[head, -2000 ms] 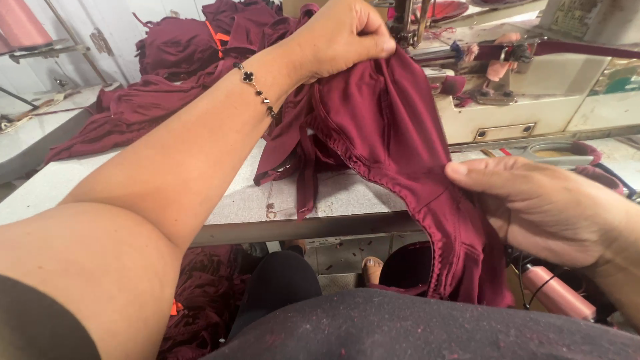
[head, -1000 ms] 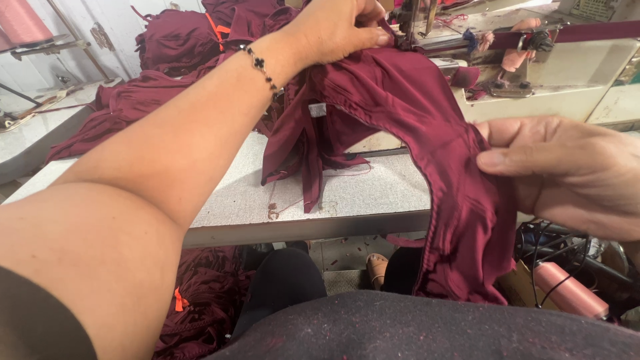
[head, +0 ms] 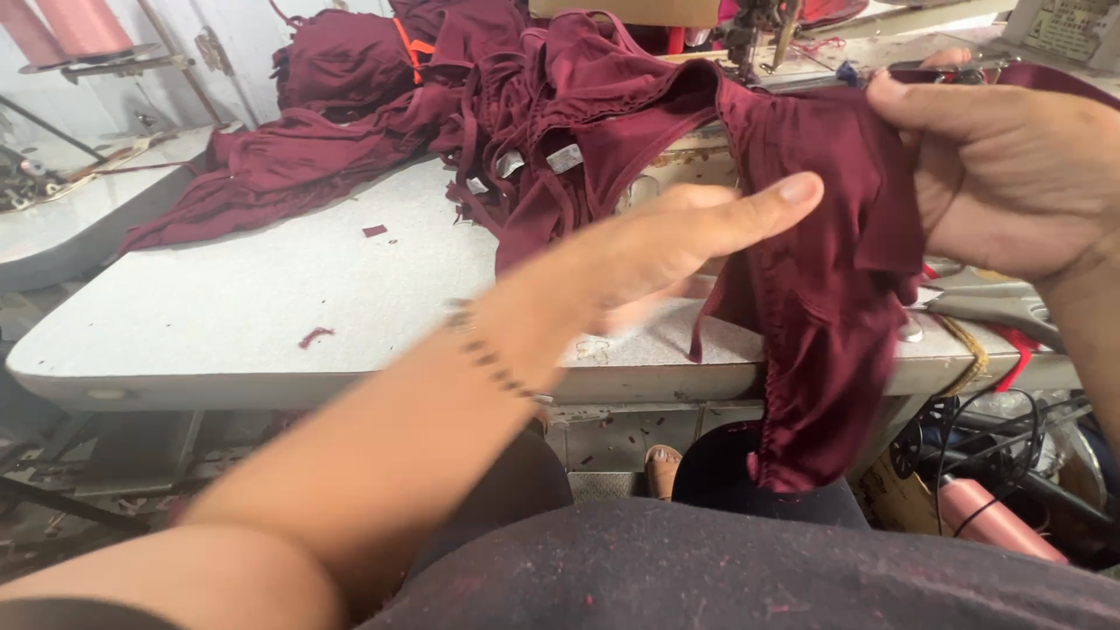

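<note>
A maroon garment (head: 822, 262) with gathered elastic edges hangs over the near edge of the sewing table, below the needle area of a sewing machine (head: 759, 35). My right hand (head: 1006, 157) grips its upper right part, with thumb on top. My left hand (head: 691, 236), blurred and with a bead bracelet at the wrist, is in front of the garment's left edge; its thumb overlaps the cloth, and whether it touches is unclear. More maroon garments with white tags (head: 564, 158) lie heaped left of the machine.
The white tabletop (head: 262, 289) bears small fabric scraps. A maroon bundle with an orange tie (head: 416, 51) sits at the back. Scissors (head: 989, 302) lie at the right edge near a red ribbon (head: 1015, 354). Pink thread cones (head: 87, 26) stand upper left; another thread cone (head: 997, 521) is below the table.
My left hand has come away from the machine, down toward me. My right hand has moved up along the garment, nearer the machine. The view has shifted, showing more tabletop.
</note>
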